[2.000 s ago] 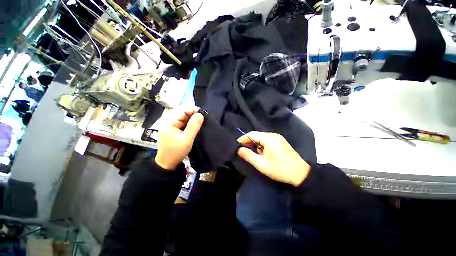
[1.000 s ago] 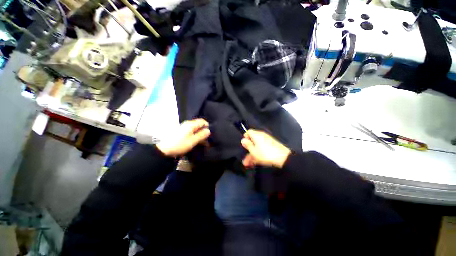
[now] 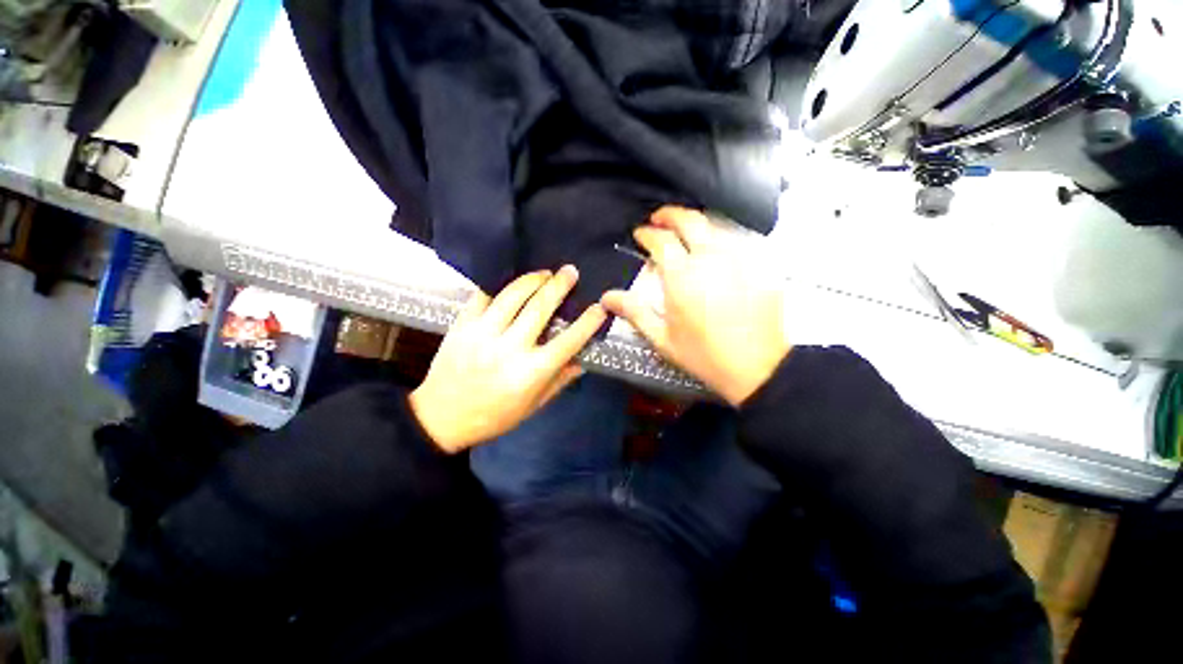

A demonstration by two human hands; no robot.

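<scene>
The dark garment [image 3: 571, 143] lies on the white table in front of me, its near end at the table's front edge. My left hand [image 3: 500, 363] lies at that end with fingers spread, fingertips touching the cloth; whether it pinches any is hidden. My right hand [image 3: 720, 305] holds a small pointed metal tool [image 3: 629, 249]; its thin tip points left over the cloth, the rest is hidden by the fingers. A plaid patch [image 3: 750, 29] shows at the top, beside the machine head.
The white sewing machine head [image 3: 967, 65] stands at upper right. Thin silver tweezers [image 3: 941, 298] and a red-yellow handled tool [image 3: 1005, 324] lie right of my hand. A ruled strip [image 3: 350, 292] runs along the front edge. A grey bin [image 3: 260, 357] hangs below at left.
Both hands have moved from over the lap to the table's front edge, bringing the garment's near end with them. The left fingers have spread. The view has moved closer.
</scene>
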